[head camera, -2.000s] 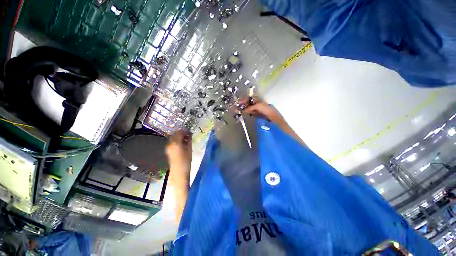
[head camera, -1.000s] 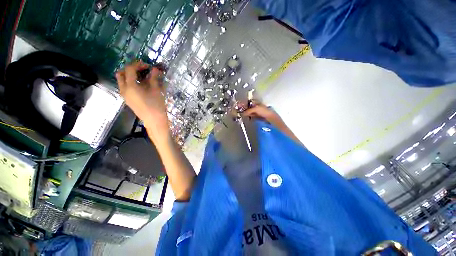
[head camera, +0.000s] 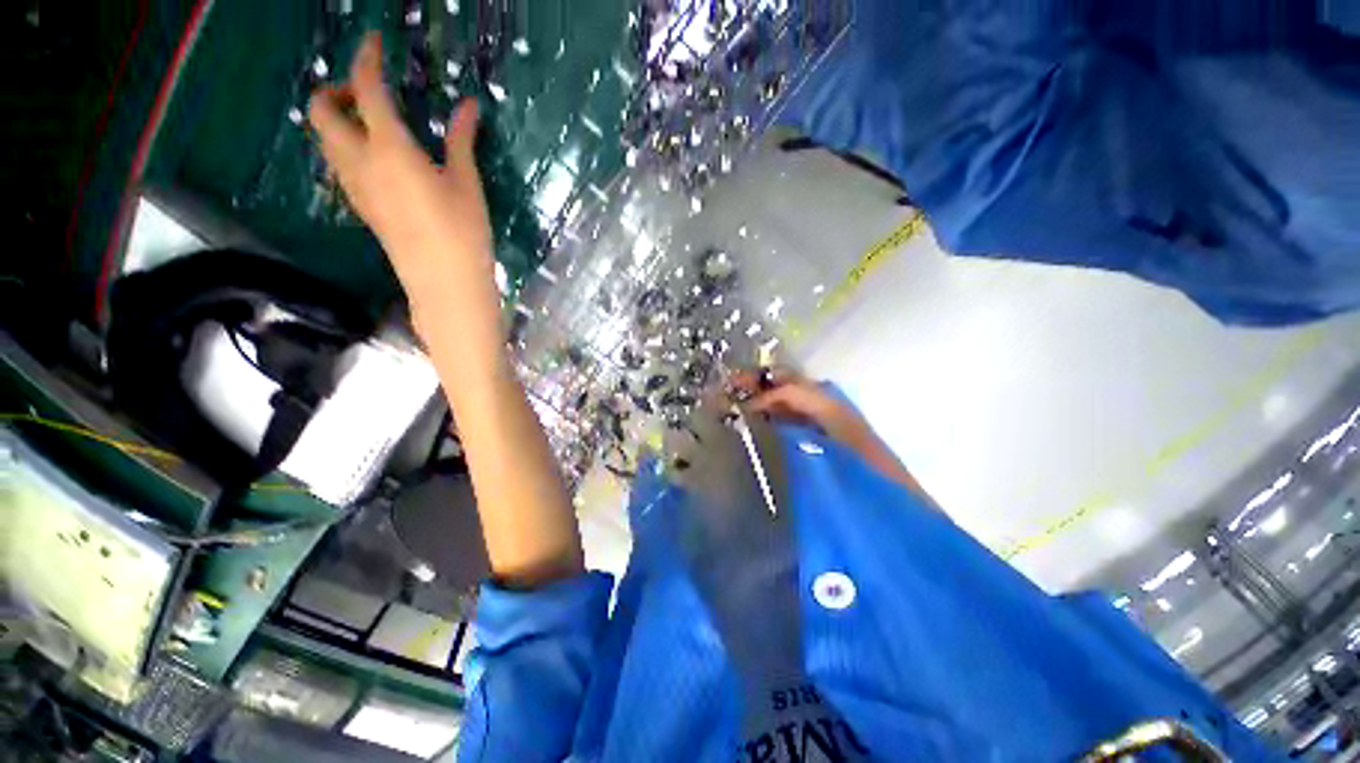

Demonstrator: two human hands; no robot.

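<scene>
A clear blister tray (head camera: 597, 373) lies in front of my waist, with many small dark and silvery components (head camera: 656, 358) scattered on it. My right hand (head camera: 791, 400) grips its near right edge. A thin pale pointed tool (head camera: 759, 465) sticks out below that hand; how it is held is hard to tell. My left hand (head camera: 395, 164) is raised beyond the tray over the green bench, fingers spread, with nothing visible in it. More small components (head camera: 694, 127) lie in clear trays at the top.
A black strap-like item (head camera: 164, 321) lies at left on a white box (head camera: 351, 425). The green bench (head camera: 246, 164) with a red line runs along the upper left. A person in a blue smock (head camera: 1104, 164) is at the upper right. Pale floor (head camera: 1044, 358) with yellow lines lies at right.
My left hand has gone from the tray's left side up and away over the green bench, and its fingers have opened. My right hand keeps its hold. The view has shifted slightly.
</scene>
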